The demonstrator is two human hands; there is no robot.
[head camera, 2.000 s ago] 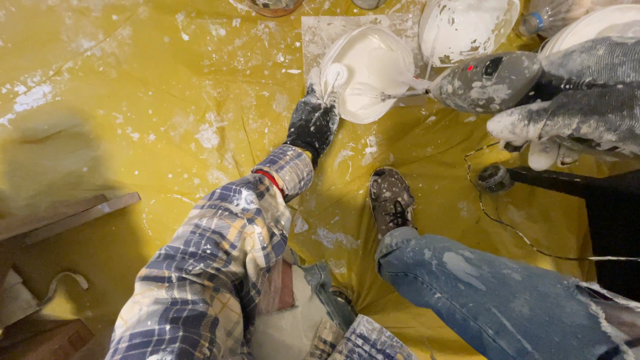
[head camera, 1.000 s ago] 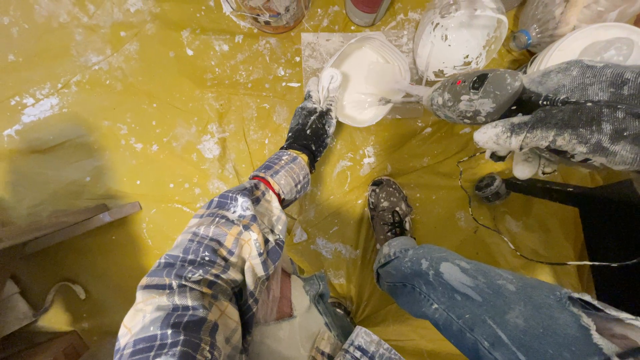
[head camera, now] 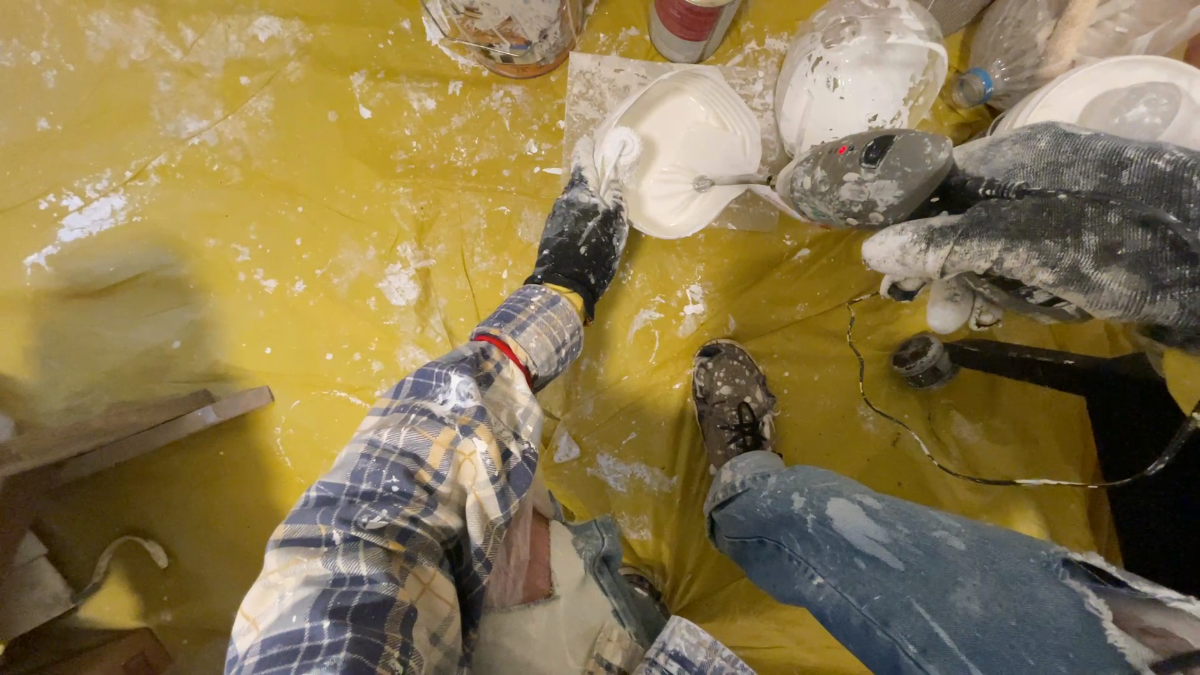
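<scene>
My left hand [head camera: 583, 220], in a dark glove coated with white at the fingers, grips the left rim of a white plastic bucket [head camera: 746, 117] holding white, paint-like liquid. At the right, my right hand [head camera: 1055, 220], in a paint-covered knit glove, is closed around a corded electric hand mixer [head camera: 867, 178]. A small red light shows on its grey, spattered body. The mixer's shaft [head camera: 731, 180] reaches over the bucket's right rim, its tip in or at the liquid. A spattered square board [head camera: 592, 84] lies under the bucket.
A spattered jar or pail [head camera: 511, 33], a red-banded can [head camera: 692, 23], a white-smeared container [head camera: 862, 70], a plastic bottle [head camera: 1008, 66] and another white tub [head camera: 1022, 112] stand beyond. A cord [head camera: 900, 422] loops near a black leg [head camera: 1022, 366]. Wooden boards [head camera: 141, 431] lie left on yellow sheeting [head camera: 309, 281].
The mixer and my right hand have shifted slightly left toward the bucket. My left hand stays at its rim. The view has moved a little, showing more of the red-banded can.
</scene>
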